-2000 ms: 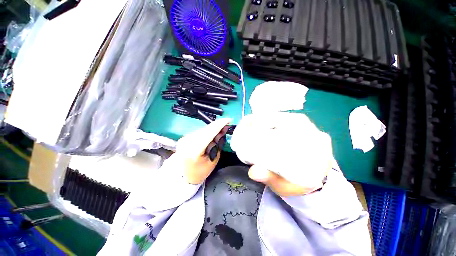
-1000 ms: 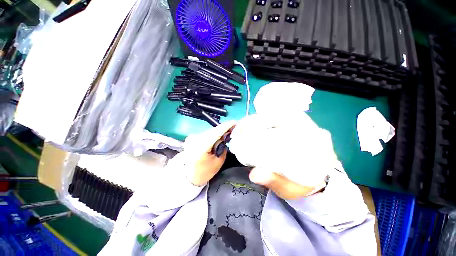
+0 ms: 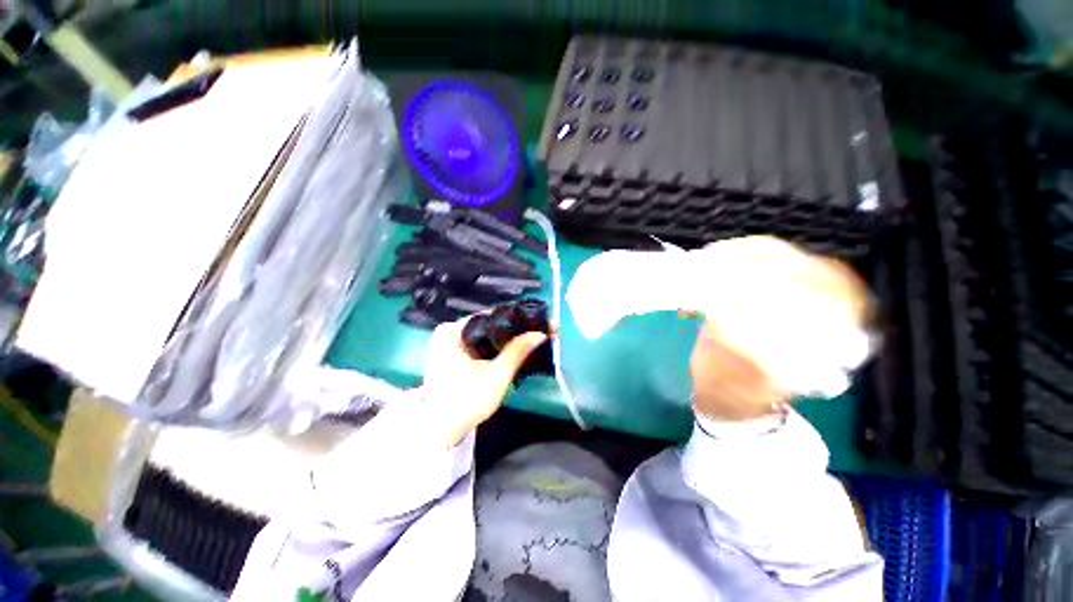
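My left hand point(image 3: 465, 382) is closed around several black tubular parts point(image 3: 504, 329), seen end-on, at the near side of the green mat point(image 3: 641, 382). My right hand point(image 3: 753, 353) is blurred at the right of the mat and holds a crumpled white wiping cloth point(image 3: 771, 288) that hides its fingers. Another white cloth piece point(image 3: 618, 288) lies left of it and seems to touch it. A loose pile of black tubular parts point(image 3: 465, 265) lies beyond my left hand.
A fan point(image 3: 462, 141) stands behind the pile, its white cord point(image 3: 557, 306) crossing the mat. Ribbed black trays point(image 3: 753, 129) are stacked at the back, more point(image 3: 965, 294) at right. A bagged stack point(image 3: 177, 212) and an open carton point(image 3: 88, 453) are at left, a blue crate point(image 3: 906, 535) at lower right.
My right hand has moved right with the cloth, away from my left hand. My left hand's parts now show more openly. The view has tilted, so the bench sits lower in the picture.
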